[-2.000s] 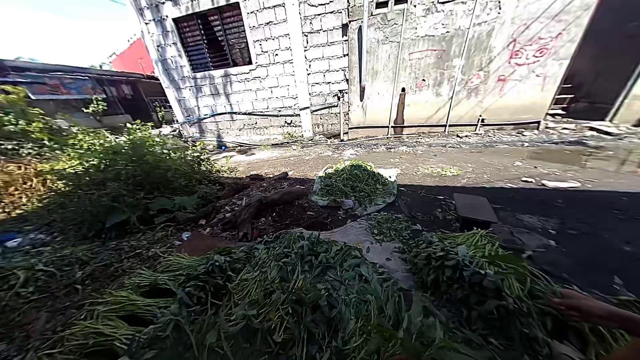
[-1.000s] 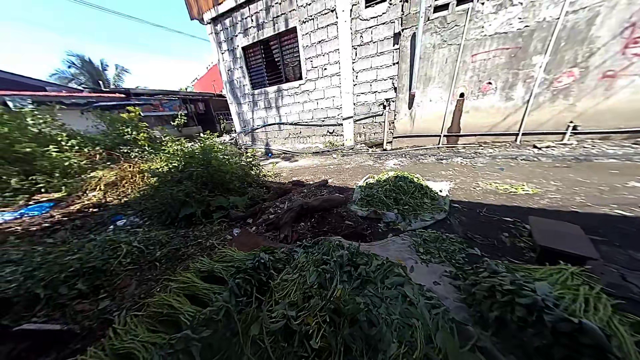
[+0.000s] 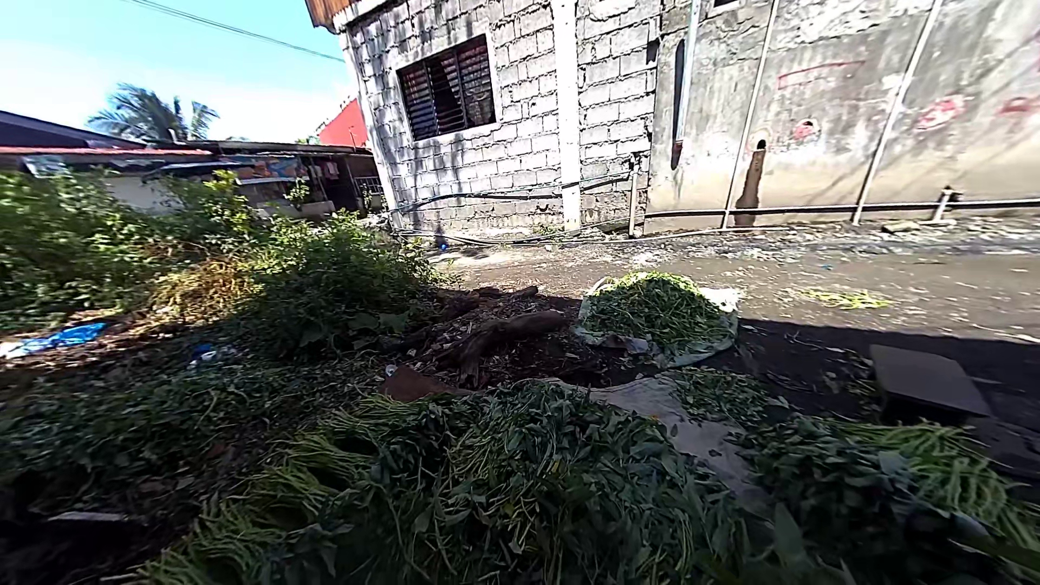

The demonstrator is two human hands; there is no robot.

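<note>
Neither my left hand nor my right hand shows in the head view, so what they hold cannot be seen. A large pile of leafy green stems (image 3: pixel 520 479) fills the lower middle, with pale stem ends (image 3: pixel 301 479) fanned out at its left. Another leafy heap (image 3: pixel 853 479) lies at the lower right, its light green stems pointing right. Between the two heaps runs a grey cloth or sack sheet (image 3: pixel 703 443). Farther off, a mound of cut greens (image 3: pixel 658 309) rests on a pale sheet (image 3: pixel 721 299) on the ground.
A low dark bench or board (image 3: pixel 926 378) stands at the right. A log (image 3: pixel 508 331) lies among debris beyond the near pile. Bushes (image 3: pixel 333 284) grow at the left, near a blue plastic scrap (image 3: pixel 61 337). A concrete-block wall (image 3: pixel 528 114) stands across the dirt road (image 3: pixel 894 276).
A hand seen at the lower right edge two seconds ago is out of view. The view has swung left. The heaps show no plain change.
</note>
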